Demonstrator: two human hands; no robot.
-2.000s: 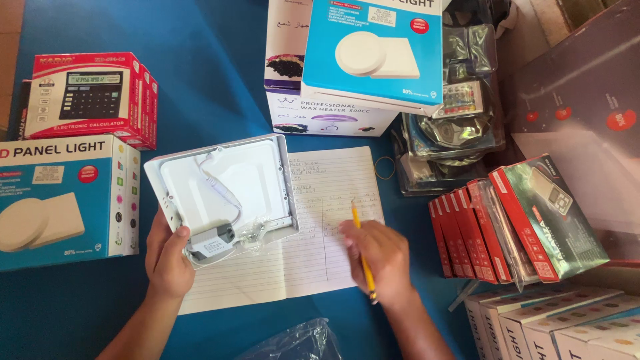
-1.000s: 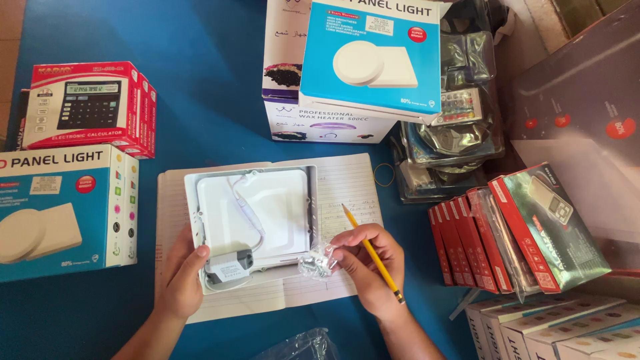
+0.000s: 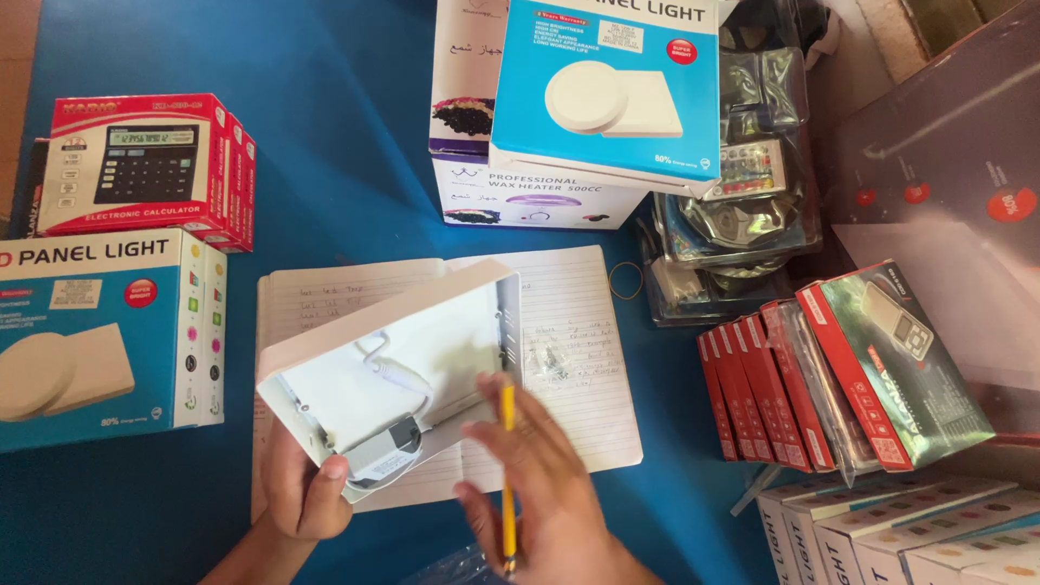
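Note:
My left hand (image 3: 307, 485) grips the lower left corner of a square white LED panel light (image 3: 459, 345), tilted with its open back toward me. A white cable (image 3: 394, 370) and a grey-and-white driver box (image 3: 382, 455) lie inside it. My right hand (image 3: 540, 479) has a yellow pencil (image 3: 509, 455) held against the fingers, which are spread at the panel's lower right side. Under the panel lies an open lined notebook (image 3: 569, 431) with handwriting. On its right page rests a small clear plastic bag (image 3: 550, 363) of small parts.
Calculator boxes (image 3: 134, 162) and panel light boxes (image 3: 89, 349) stand at left. A wax heater box (image 3: 536, 195) supports another panel light box (image 3: 605, 89). Blister packs (image 3: 731, 227), red-edged boxes (image 3: 894, 366) and white boxes (image 3: 886, 520) line the right. A rubber band (image 3: 626, 280) lies beside the notebook.
The panel light has gone from lying flat to tilted in my left hand. The small clear bag, at my right fingers a second ago, now lies on the notebook page.

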